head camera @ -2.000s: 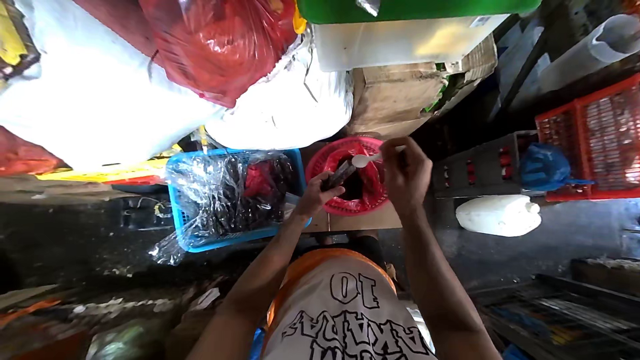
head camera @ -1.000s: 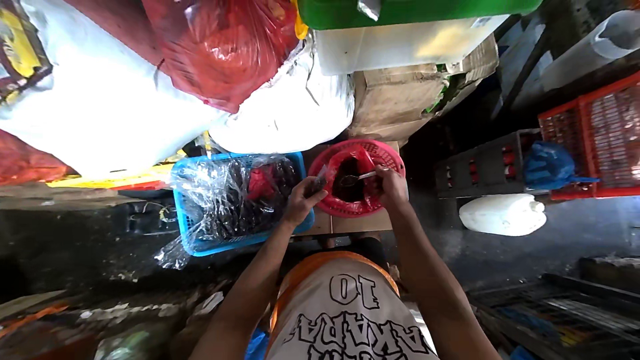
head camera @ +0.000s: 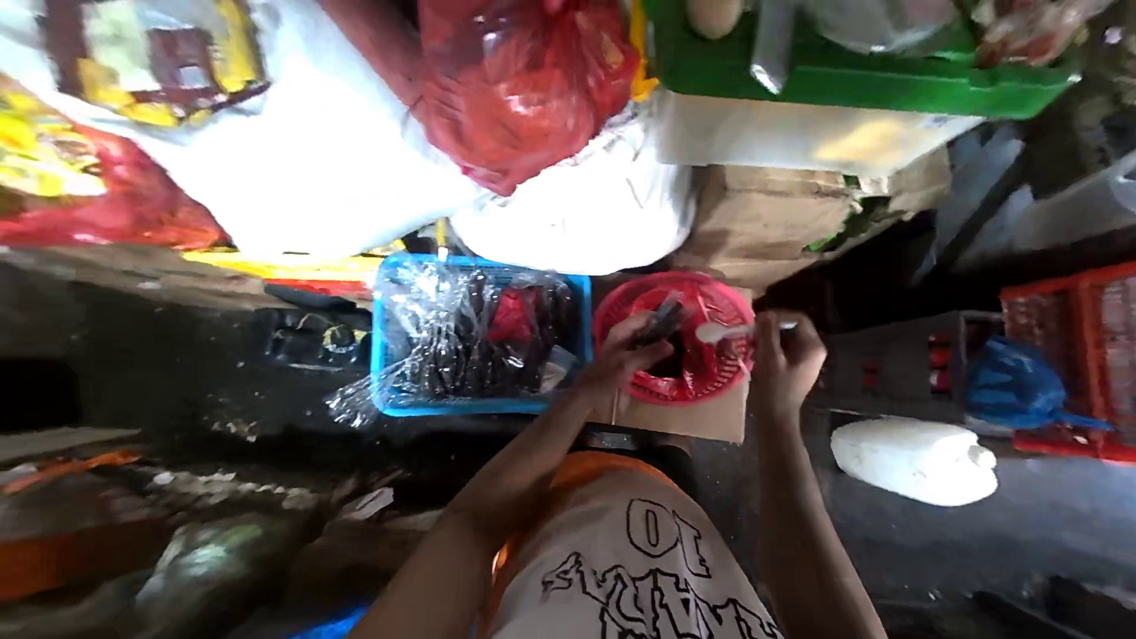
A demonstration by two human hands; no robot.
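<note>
My right hand (head camera: 790,355) grips the handle of a pale spoon (head camera: 723,332), whose bowl is over the right part of a pink plastic basket (head camera: 621,293). A red plastic bag (head camera: 710,355) lines the basket, with dark contents inside. My left hand (head camera: 632,348), at the basket's left side, holds a small plastic bag with dark contents (head camera: 661,319). Left of the basket, a blue plastic basket (head camera: 479,409) holds several clear plastic bags of something dark (head camera: 453,346) and a red item (head camera: 512,315).
Cardboard (head camera: 679,421) lies under the pink basket. White sacks (head camera: 568,217), a red plastic bag (head camera: 524,98), a cardboard box (head camera: 768,213) and a green-rimmed container (head camera: 870,84) stand beyond. To the right are a white jug (head camera: 914,461), a dark crate (head camera: 896,364) and a red crate (head camera: 1083,346).
One second ago both hands were lower over the pink basket, with the spoon near its dark contents. My right hand has moved right with the spoon, which is now over the basket's right part.
</note>
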